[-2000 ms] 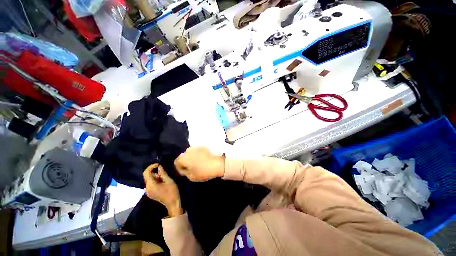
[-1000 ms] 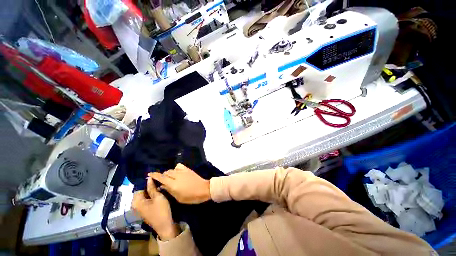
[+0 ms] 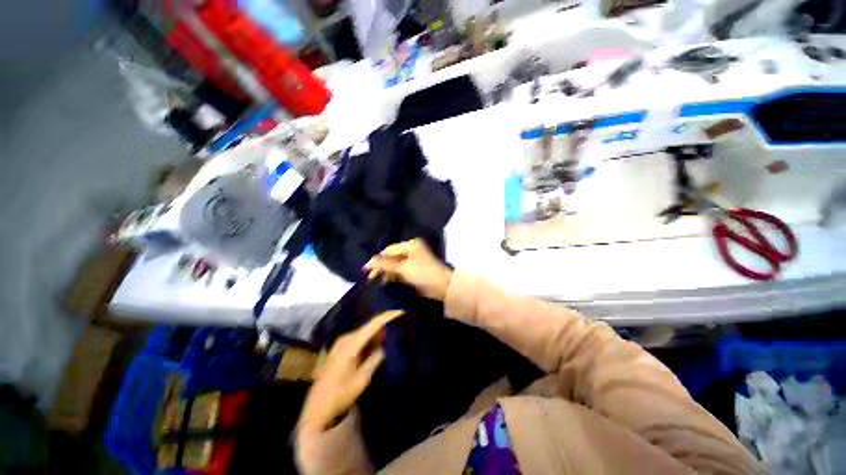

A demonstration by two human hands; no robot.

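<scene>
A black garment (image 3: 380,209) lies bunched on the white table left of the sewing machine and runs down over the table edge onto my lap. My right hand (image 3: 410,267) is at the garment near the table edge, with fingertips pinched on the dark cloth. My left hand (image 3: 348,371) is lower and to the left, over the cloth, with its fingers extended; blur hides whether it grips any cloth. The needle area (image 3: 557,176) of the white sewing machine is to the right of the garment, with no cloth under it.
Red-handled scissors (image 3: 756,243) lie on the machine bed at right. A grey-white machine end (image 3: 227,218) is at left. A blue crate with brown-and-red bundles (image 3: 139,394) is on the floor at left. White pieces (image 3: 788,417) lie in a blue crate at lower right.
The view has swung left and down, so the machine and scissors sit further right and the left floor crate shows. My hands, close together before, have moved apart, the left one lower.
</scene>
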